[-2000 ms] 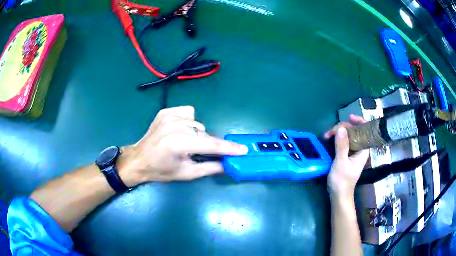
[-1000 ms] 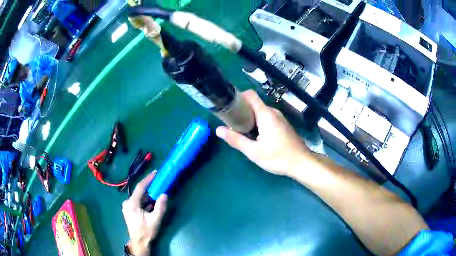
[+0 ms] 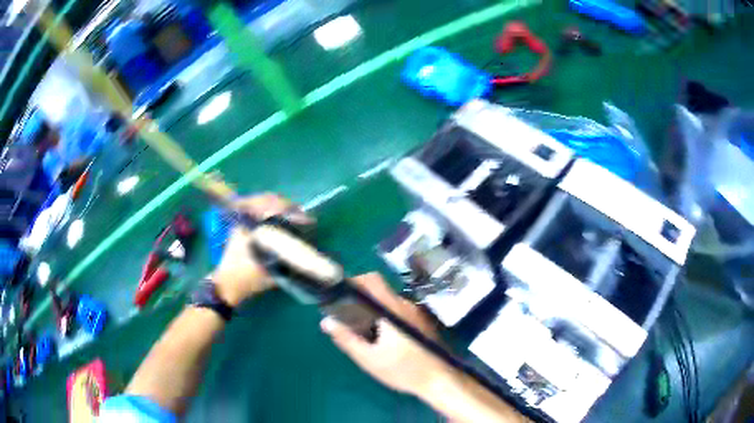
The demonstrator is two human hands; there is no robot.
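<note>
The view is blurred. My right hand [image 3: 384,335] is wrapped around the tan grip of the electric screwdriver [image 3: 302,264], which leans up and left. My left hand [image 3: 252,248] is beside the driver's upper end, its fingers partly behind the driver and cord. I cannot tell what it holds. A bit of a blue tester [image 3: 217,233] shows just left of that hand; the rest is hidden. Red and black clamps [image 3: 153,277] lie left of my left wrist. The driver's tip is hidden.
Two white screw feeders [image 3: 517,256] stand right of my hands. The yellow hose [image 3: 157,140] runs to the upper left. Another blue tester [image 3: 442,76] with red lead lies beyond the feeders. Clear plastic [image 3: 719,173] is at far right, the pink-red tin [image 3: 85,388] at lower left.
The view has shifted right, towards the feeders. My left hand has moved from the tester's near end up beside the driver's upper end. My right hand still grips the driver.
</note>
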